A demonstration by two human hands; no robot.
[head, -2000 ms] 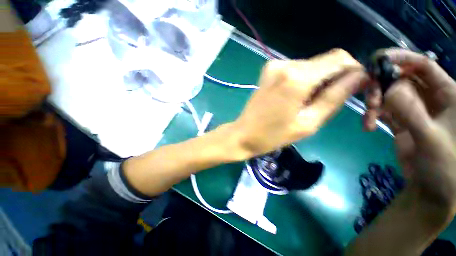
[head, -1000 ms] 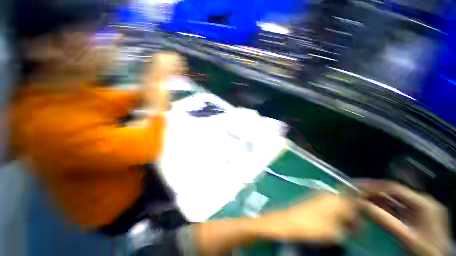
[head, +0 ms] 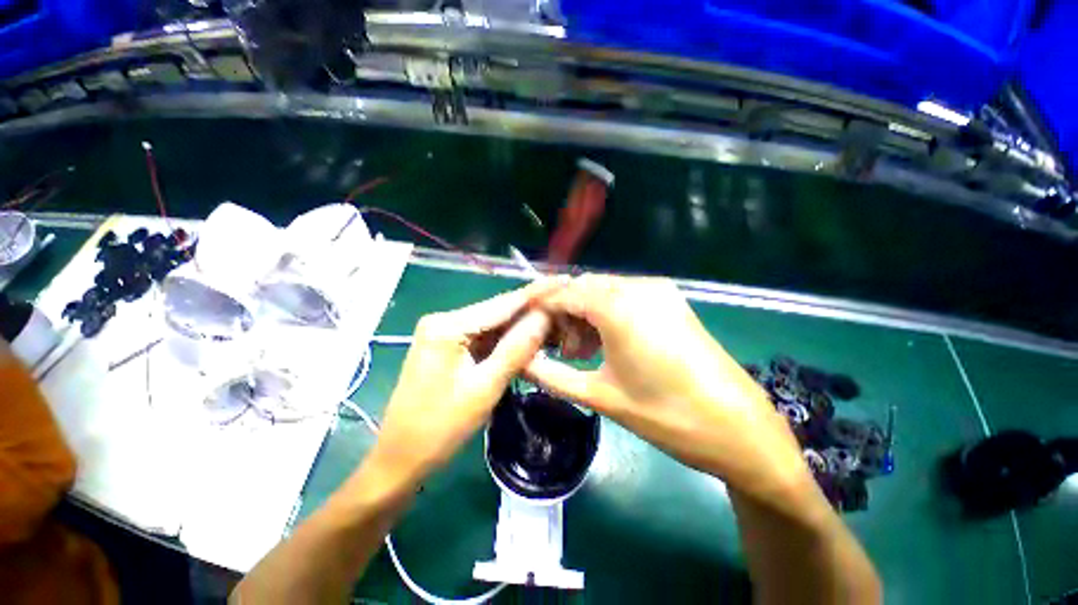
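My left hand (head: 443, 384) and my right hand (head: 650, 366) meet fingertip to fingertip above the white housing. Both pinch at a red-black wire harness (head: 577, 222), blurred, which rises from between the fingers with a pale plug at its top. Whatever else is between the fingers is hidden. Just below the hands, the white housing (head: 530, 538) rests on the green bench with its bracket foot towards me. A glossy black inner housing (head: 544, 443) sits in its round opening. A white cable (head: 402, 567) curves along its left side.
Spare white housings (head: 296, 301) and small black parts (head: 124, 272) lie on a white sheet (head: 106, 455) at left. Black rings (head: 828, 431) and a blue-ended tool (head: 889, 443) are right, black bracket parts (head: 1011, 473) far right. Conveyor belt (head: 733, 225) and blue bins (head: 780, 36) lie behind. An orange sleeve (head: 36, 473) shows far left.
The view has swung back from the person in orange to the bench. My hands are now together above the housing. The black part held between them earlier is no longer visible.
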